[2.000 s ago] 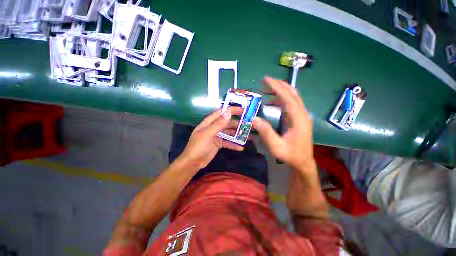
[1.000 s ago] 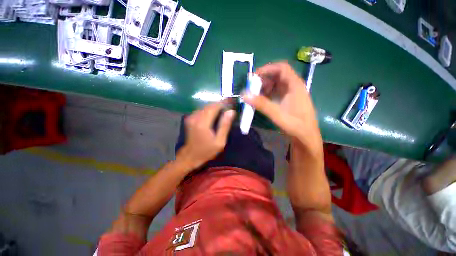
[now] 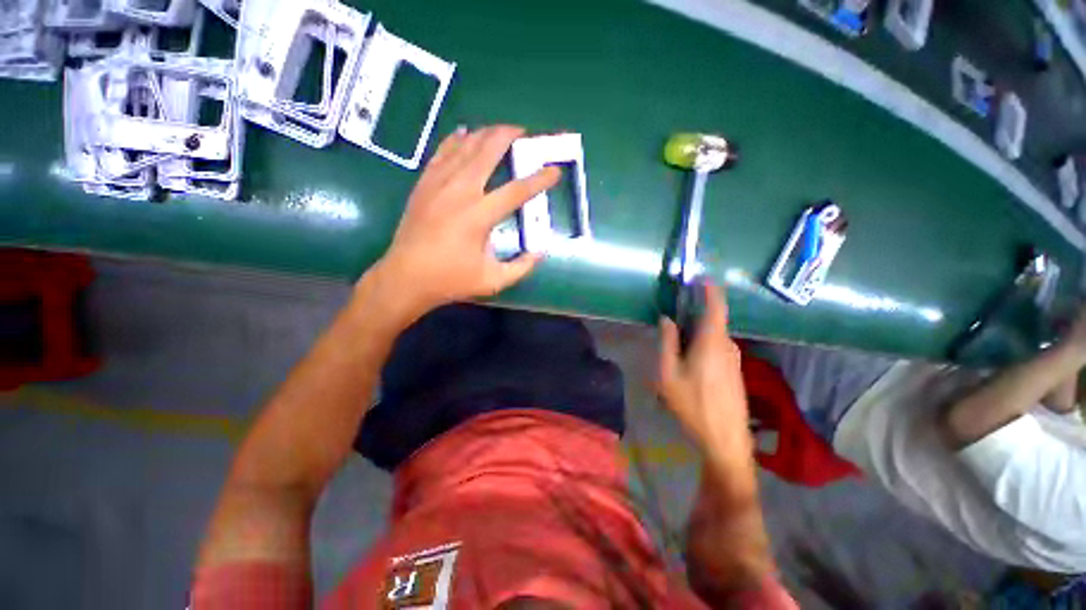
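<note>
A white front frame [image 3: 579, 197] with a window lies on the green bench in front of me. It looks thicker than a loose frame; whether the unit housing is joined to it is hard to tell. My left hand [image 3: 459, 226] holds it from the left, thumb at its lower edge, a finger over the window. The mallet [image 3: 692, 215] lies to the right, yellow-green face left, black grip toward me. My right hand [image 3: 703, 363] is at the bench edge, thumb and fingers around the end of the grip.
White frames [image 3: 155, 125] lie in overlapping piles at left. An open unit with a blue part [image 3: 810, 253] lies right of the mallet. Units sit on the belt [image 3: 941, 155] behind a pale rail [image 3: 822, 72]. Red stools [image 3: 48, 316] stand below. Another person's arm [image 3: 1012, 387] is at right.
The unit has left my right hand; my left hand has moved up onto the white piece on the bench. My right hand has moved down and right to the mallet grip. The view has shifted.
</note>
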